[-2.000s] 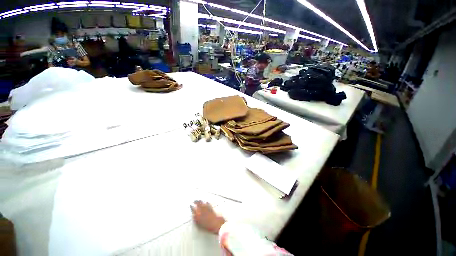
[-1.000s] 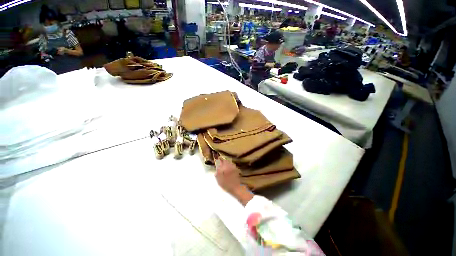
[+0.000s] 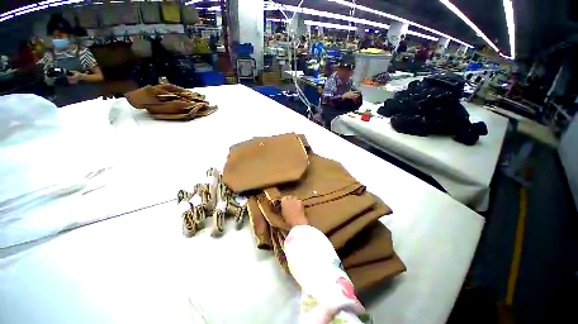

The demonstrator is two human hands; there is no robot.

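Observation:
Several flat brown bag bodies (image 3: 342,199) lie in an overlapping pile on the white-covered table. One more (image 3: 266,163) lies over the pile's back left part. My right hand (image 3: 293,211) is on the left part of the pile, its fingers curled at the edge of a bag body. The fingertips are hidden, so a grip cannot be told. A flowered sleeve covers the forearm and hides part of the pile's front. Rolled tan straps (image 3: 218,212) with pale wraps lie just left of the pile. My left hand is not in view.
White sheets and puffy plastic (image 3: 38,139) cover the table's left. Another brown pile (image 3: 171,102) lies at its far end. The table edge (image 3: 466,243) runs down the right, beside a floor with a yellow line. Black items (image 3: 431,107) lie on another table, beside a seated person.
My right hand has moved from the bare table front to the brown pile, then further in over it. The view has come closer to the pile. The white card stack has left view.

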